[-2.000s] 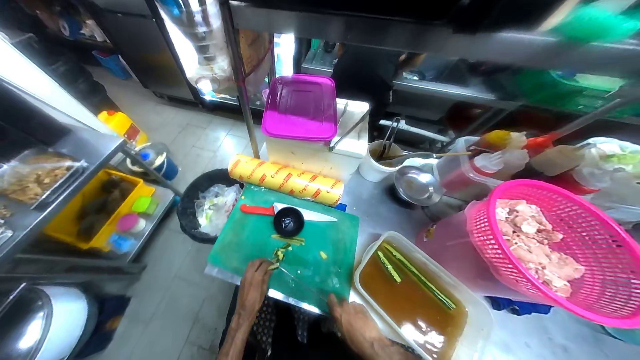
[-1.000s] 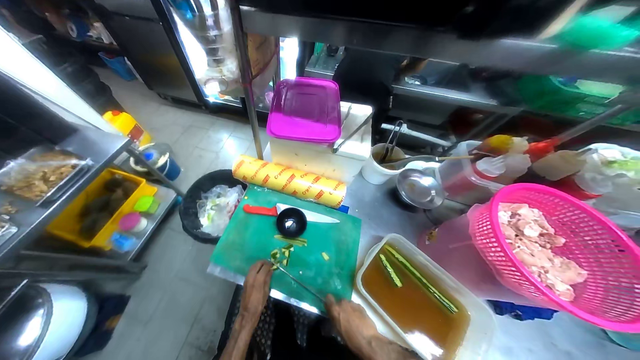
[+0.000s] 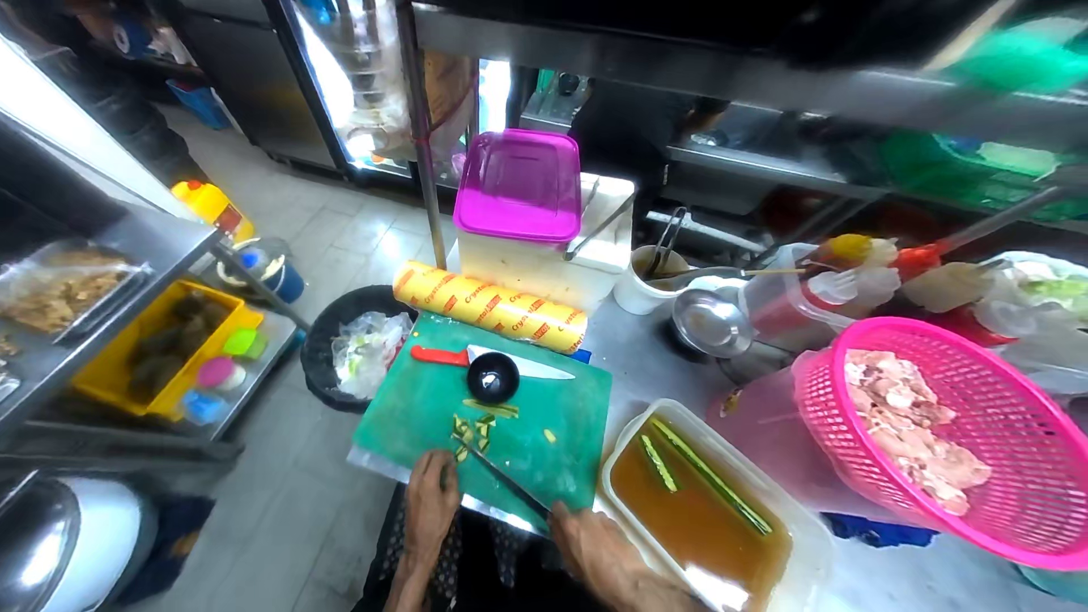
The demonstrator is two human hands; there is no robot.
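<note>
On a green cutting board (image 3: pixel 408 425) lie small green vegetable pieces (image 3: pixel 482 432), seemingly cucumber. My right hand (image 3: pixel 586 540) grips a knife (image 3: pixel 510 483) at the board's lower edge, its blade pointing up-left with the tip at the pieces. Beside them, my left hand (image 3: pixel 433 489) rests at the board's near edge with fingers curled; whether it holds a piece is hidden. A small black bowl (image 3: pixel 493 378) sits partly over a red-handled knife (image 3: pixel 544 368) above the pieces. To the right, a plastic tub (image 3: pixel 820 531) of brown liquid holds green strips (image 3: pixel 710 476).
A yellow wrap roll (image 3: pixel 493 306) lies behind the board, near a container with a magenta lid (image 3: pixel 520 185). A pink basket (image 3: pixel 1011 433) of raw meat (image 3: pixel 914 425) stands right. A black bin (image 3: pixel 314 353) is left of the board, and a person (image 3: pixel 625 127) stands beyond the counter.
The knife in my right hand shows more of its blade than two seconds ago, now lying slantwise across the board. The left hand stays near the cut pieces.
</note>
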